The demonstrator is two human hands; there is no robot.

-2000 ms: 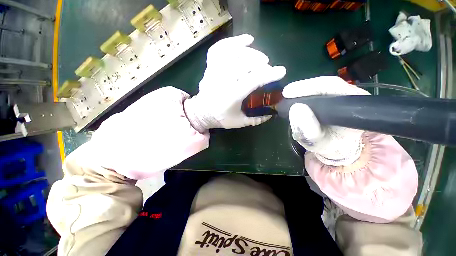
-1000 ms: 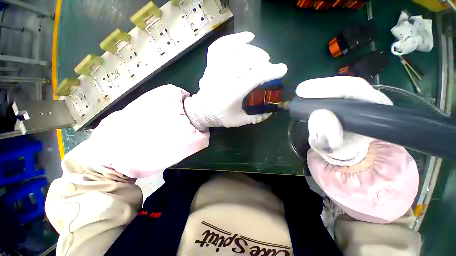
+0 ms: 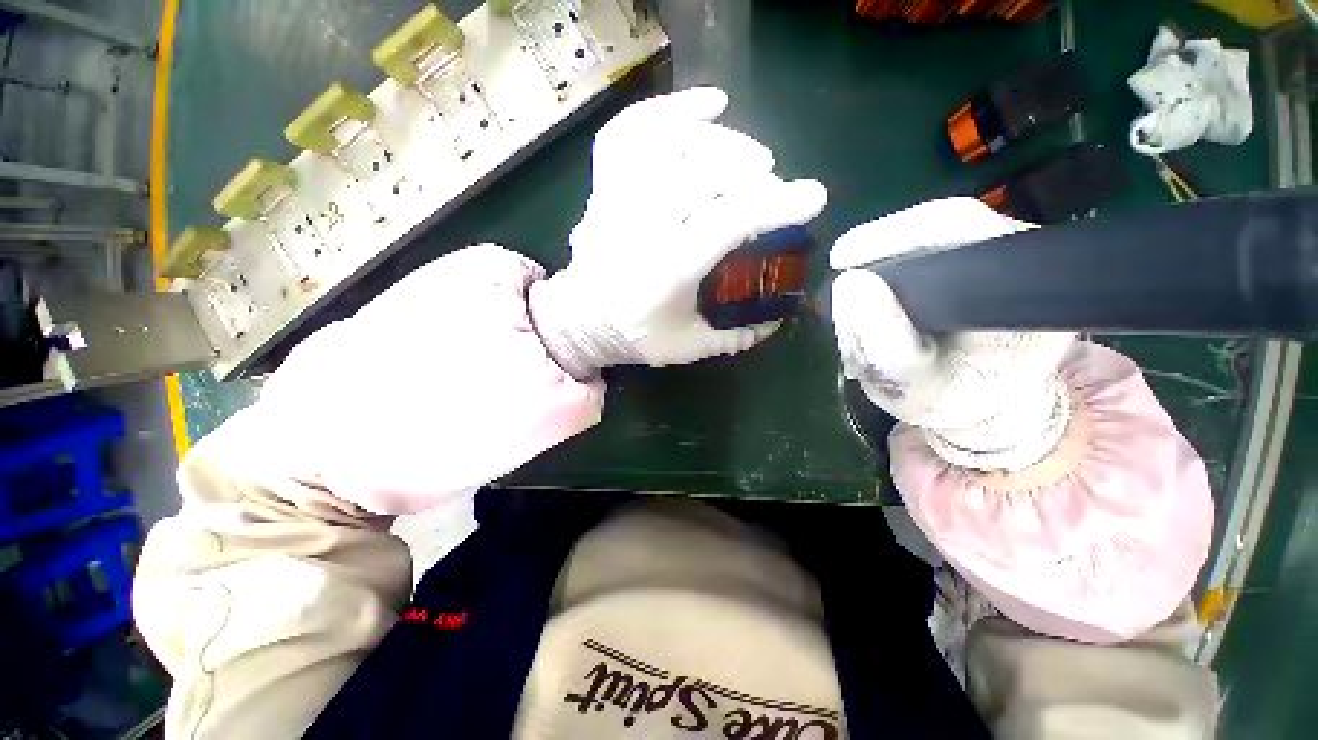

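My left hand (image 3: 672,239), in a white glove, holds a transformer (image 3: 760,278) with copper windings and dark ends between thumb and fingers, above the green table. My right hand (image 3: 947,325), also gloved white, holds a long dark grey syringe barrel (image 3: 1113,272). The barrel points left at the transformer and its rear end passes out of the picture at the right. The front end of the barrel is close to the transformer's right side. Whether its tip touches the transformer cannot be told.
A pale metal fixture (image 3: 434,159) with yellow-green blocks (image 3: 336,119) lies diagonally at upper left. Two black-and-orange parts (image 3: 1019,109) lie at upper right, beside a white crumpled cloth (image 3: 1192,94) and thin sticks (image 3: 1174,179). More orange windings (image 3: 954,9) show at the top edge. Blue stools (image 3: 65,492) stand at left.
Since one second ago, the syringe's rear has swung upward in the picture and its front end has shifted slightly left. My left hand and the transformer have barely moved.
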